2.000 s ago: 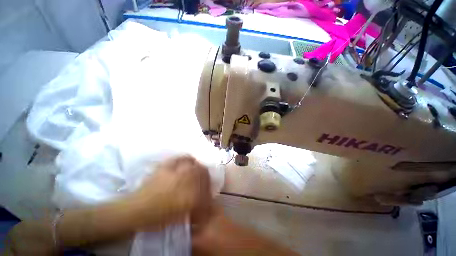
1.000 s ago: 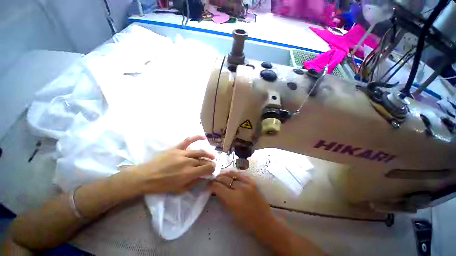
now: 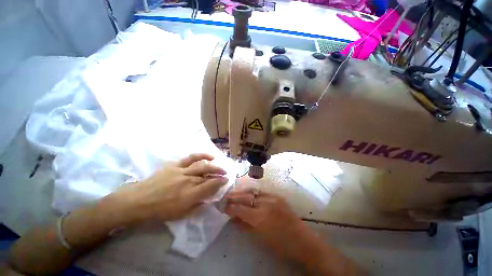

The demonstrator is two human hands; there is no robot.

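Observation:
A large white garment piece (image 3: pixel 102 113) lies crumpled left of the cream HIKARI sewing machine (image 3: pixel 323 118), with a corner hanging toward me below my hands. My left hand (image 3: pixel 180 186) lies flat on the fabric, fingers pointing at the needle area. My right hand (image 3: pixel 264 210) is just right of it, its fingertips on the fabric edge in front of the presser foot (image 3: pixel 237 160). The needle area is overexposed, so the needle itself cannot be made out.
Folded white slips (image 3: pixel 315 180) lie on the bed under the machine arm. A black switch (image 3: pixel 468 248) is at the lower right. Bright pink fabric (image 3: pixel 367 35) lies on the table behind. A dark post (image 3: pixel 241 27) stands on the machine head.
Two seconds ago my hands were together and blurred over the fabric; now they are apart at the needle area. Since one second ago the hanging fabric corner has become shorter.

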